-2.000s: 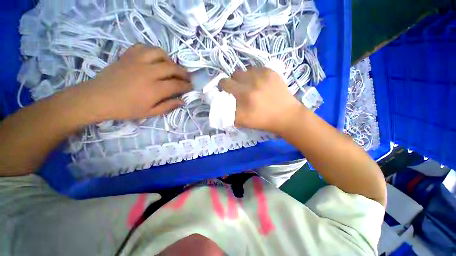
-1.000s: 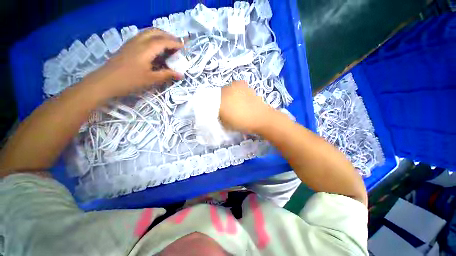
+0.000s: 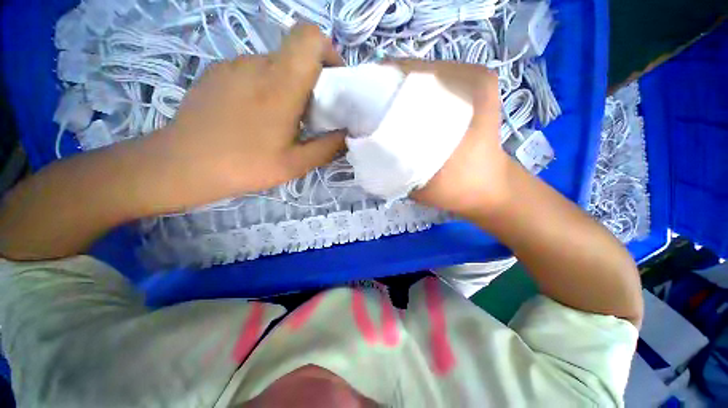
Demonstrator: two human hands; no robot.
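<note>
A blue crate in front of me holds heaped white cord loops and a row of white power adapters along its near edge. My left hand grips a white power adapter between thumb and fingers above the cords. My right hand holds a white cloth, which lies against the adapter and hides part of it. The right fingertips are hidden behind the cloth.
A second blue crate with white cords stands at the right, beside a ribbed blue crate wall. White-grey flat boxes lie at the lower right. A dark green surface shows at the upper right.
Both hands have come together over the crate, with cloth and adapter now touching. The crate appears nearer and shifted in view.
</note>
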